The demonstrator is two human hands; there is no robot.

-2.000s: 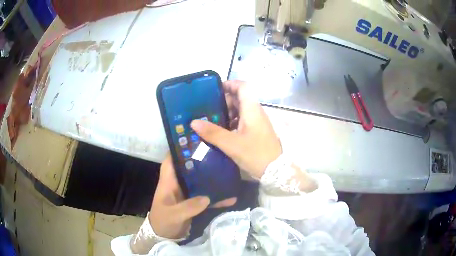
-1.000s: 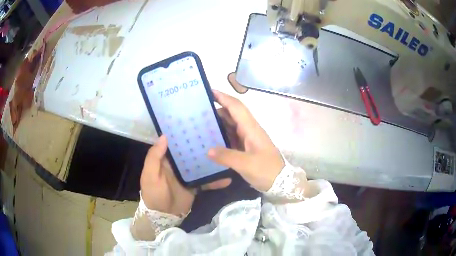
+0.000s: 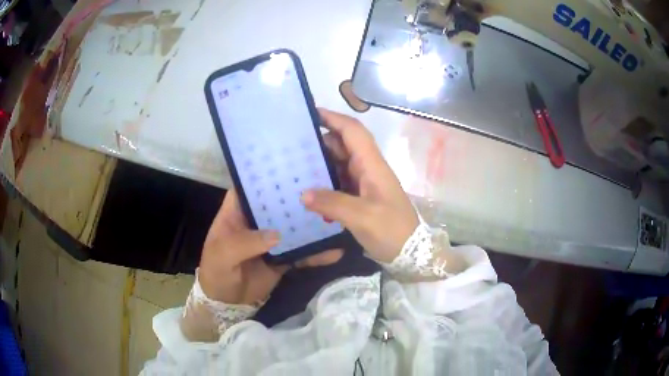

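A black-cased smartphone [image 3: 273, 147] is held upright in both hands above the front edge of the white table. Its lit screen shows a pale calculator keypad, with no readable number at the top. My left hand [image 3: 238, 257] grips the lower left side, its thumb at the screen's bottom edge. My right hand [image 3: 367, 187] holds the right side, fingers behind the phone and the thumb over the keypad. Both hands are bare, with white lace cuffs at the wrists.
The cream sewing machine [image 3: 594, 44] stands at the upper right, its light bright on the metal bed [image 3: 477, 95]. Red-handled snips [image 3: 546, 130] lie on the bed. Rust fabric scraps [image 3: 35, 110] lie on the tan board at the left. A dark opening [image 3: 150, 220] is below the table edge.
The screen went from home icons to a calculator, and the number shown a second ago is gone. My left thumb has moved onto the screen's lower edge. The view has shifted slightly.
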